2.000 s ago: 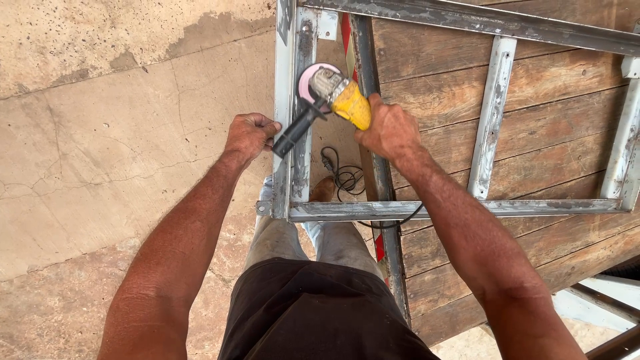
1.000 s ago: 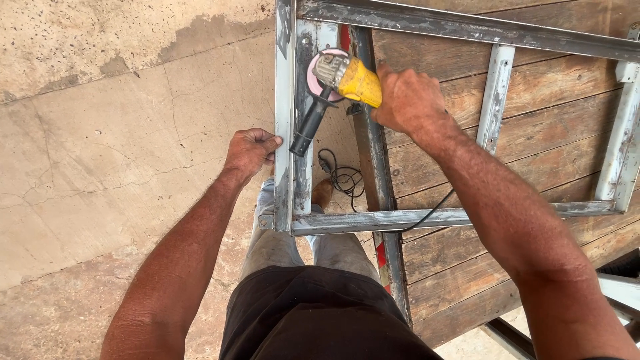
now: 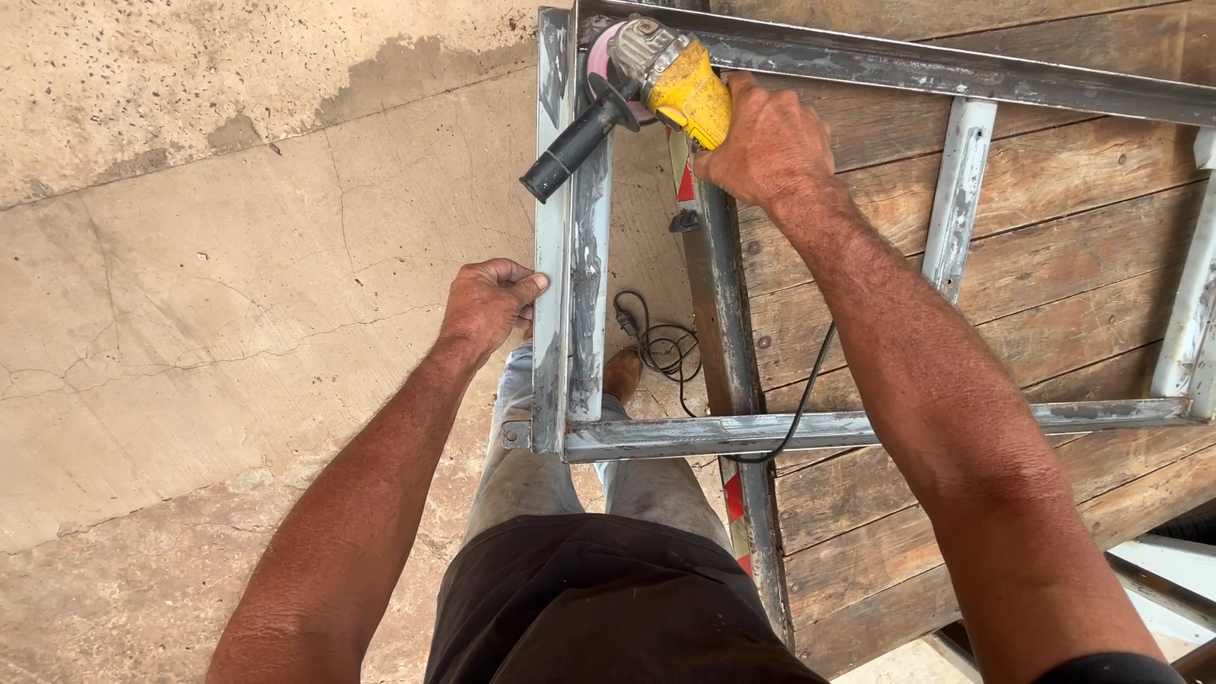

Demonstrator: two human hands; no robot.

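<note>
My right hand (image 3: pixel 771 142) is closed around the yellow body of an angle grinder (image 3: pixel 686 93). The grinder's pinkish disc (image 3: pixel 604 59) lies over the upper left corner of a steel frame (image 3: pixel 589 275) with worn grey paint; whether it touches the metal I cannot tell. Its black side handle (image 3: pixel 575 147) points down and left across the frame's left bar, with no hand on it. Lower down, my left hand (image 3: pixel 492 302) pinches the outer edge of that same bar between thumb and fingers.
Under the frame is a wooden plank deck (image 3: pixel 855 532) with a dark metal edge rail (image 3: pixel 727 332) bearing red and white tape. A black cord (image 3: pixel 807 389) hangs from my right side, and coiled cable lies by my boot (image 3: pixel 622 372). Cracked concrete floor (image 3: pixel 218 285) spreads left.
My right hand has moved the grinder up along the frame's left side to the top corner. My left hand remains on the left bar's edge.
</note>
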